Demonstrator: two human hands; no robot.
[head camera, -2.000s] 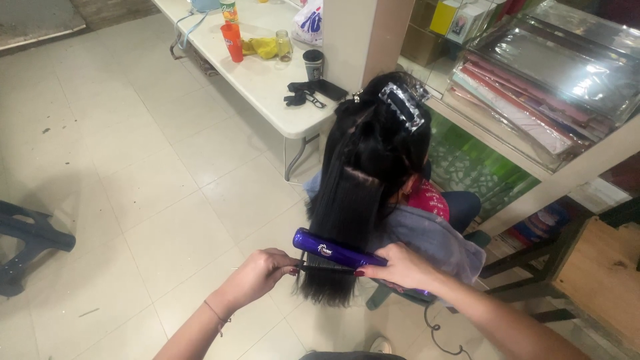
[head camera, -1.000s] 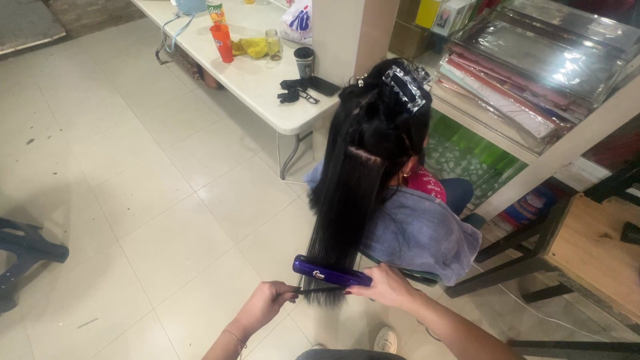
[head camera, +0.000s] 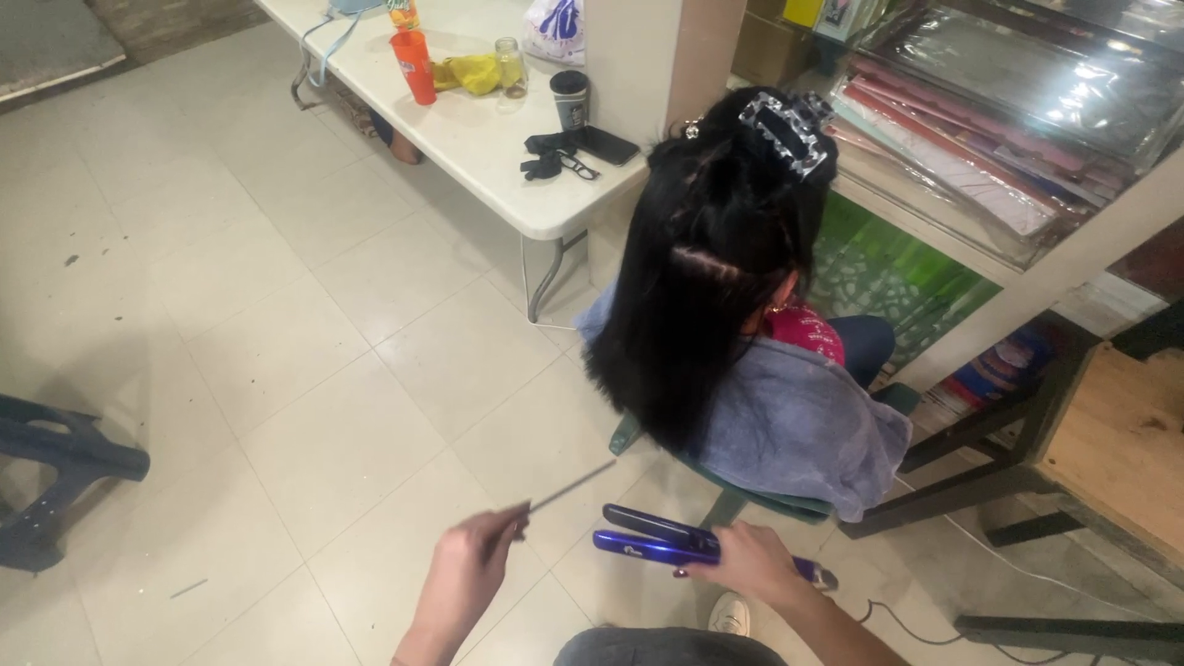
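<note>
A person sits with their back to me, their long black hair (head camera: 666, 333) hanging loose over a grey-blue towel (head camera: 805, 425). A patterned claw clip (head camera: 786, 134) holds the upper hair. My left hand (head camera: 472, 564) grips a thin dark comb (head camera: 573, 486), whose tip points up toward the hair ends without touching them. In my right hand (head camera: 749, 560) is a blue hair straightener (head camera: 647, 548), its two plates apart with nothing between them, just below the hair.
A white folding table (head camera: 462, 139) carries an orange cup (head camera: 413, 67), a lidded cup (head camera: 570, 99), a phone (head camera: 606, 145) and glasses. Shelves with packaged goods stand at right, above a wooden-topped stool (head camera: 1124, 435). A dark plastic stool (head camera: 65, 453) is at left. A cord (head camera: 911, 629) lies on the floor.
The straightener was closed on the hair ends; now its plates are apart and off the hair. My left hand and the comb have moved away from the hair, which hangs free.
</note>
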